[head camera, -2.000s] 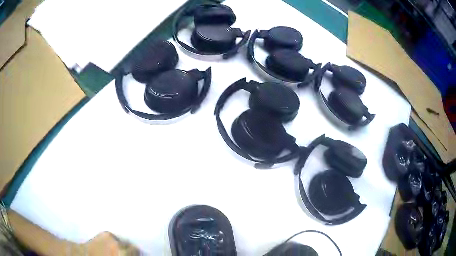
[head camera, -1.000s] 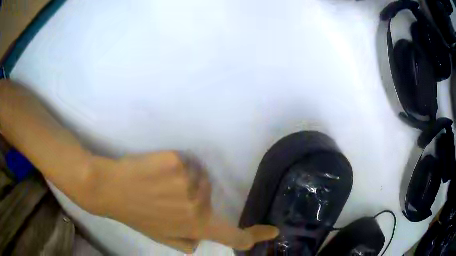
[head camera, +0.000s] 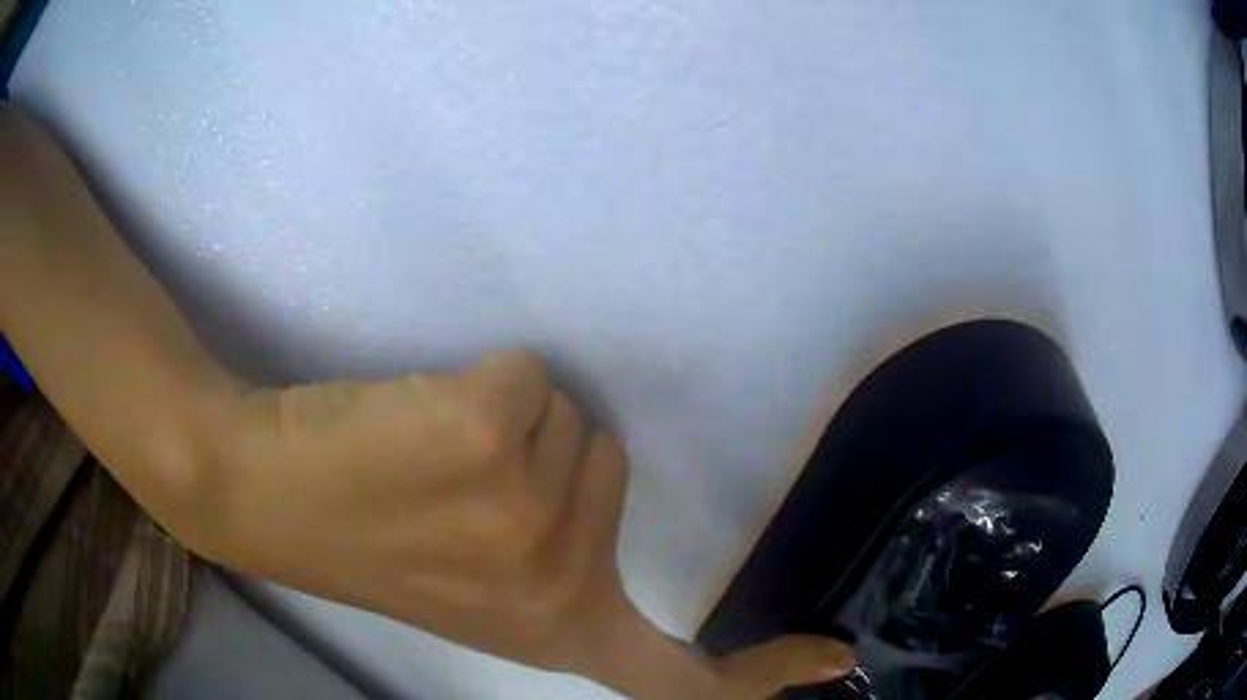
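Note:
A black rounded oblong twin-cup unit (head camera: 916, 472) is on the white sheet at lower right, its near end cut off by the frame edge. Shiny crinkled clear film (head camera: 964, 547) covers its hollow. My left hand (head camera: 451, 506) reaches in from the left, bare, with its fingers curled. Its thumb is stretched out, with the tip on the near part of the unit. The fingertips are hidden, so I cannot tell if they hold anything. My right hand is not in view.
A black piece (head camera: 1053, 654) with a thin looped cord (head camera: 1138, 622) lies right of the unit. Parts of black headphones (head camera: 1217, 540) show at the right edge. The white sheet (head camera: 766, 164) spans the view. Brown striped fabric (head camera: 82, 561) is at lower left.
The view has swung down and left from the headphone rows. My left hand came in, with its thumb at the unit. The unit now appears larger and farther right.

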